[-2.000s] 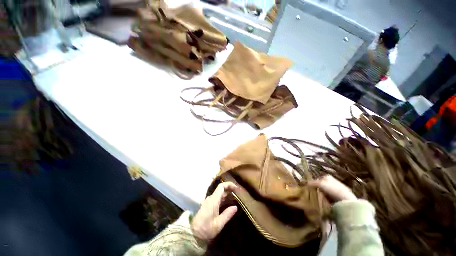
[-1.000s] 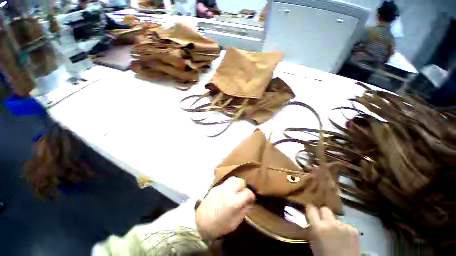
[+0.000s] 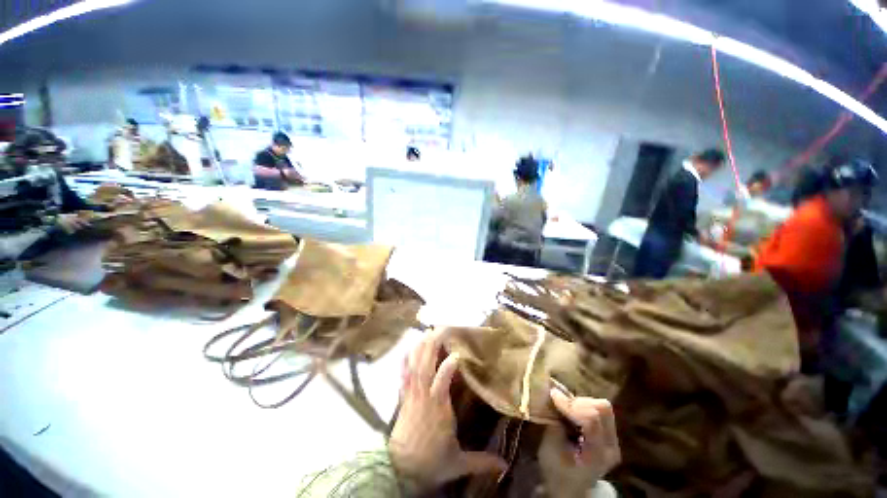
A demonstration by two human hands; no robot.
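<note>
A brown tote bag (image 3: pixel 486 360) is held up at the near edge of the table, its dark opening towards me. A pale tan strip (image 3: pixel 532 374) runs down its fabric, and thin glinting lines show below it. My left hand (image 3: pixel 425 418) grips the bag's left side, thumb spread below and fingers at the rim. My right hand (image 3: pixel 584 433) is closed at the bag's right side, with a small dark and red item, probably thread snips (image 3: pixel 580 443), in the fingers. The tips of the snips are hard to make out.
The white table (image 3: pixel 126 389) bears a bag stack (image 3: pixel 185 258) at the left, a smaller stack with looped handles (image 3: pixel 331 282) in the middle and a large brown heap (image 3: pixel 720 379) at the right. A pale panel (image 3: pixel 428 214) stands behind. Several people are beyond, one in orange (image 3: pixel 802 248).
The view has tilted up and swung right, showing more of the room. The bag is now raised and turned, with the pale strip visible. Both hands have shifted their hold on it.
</note>
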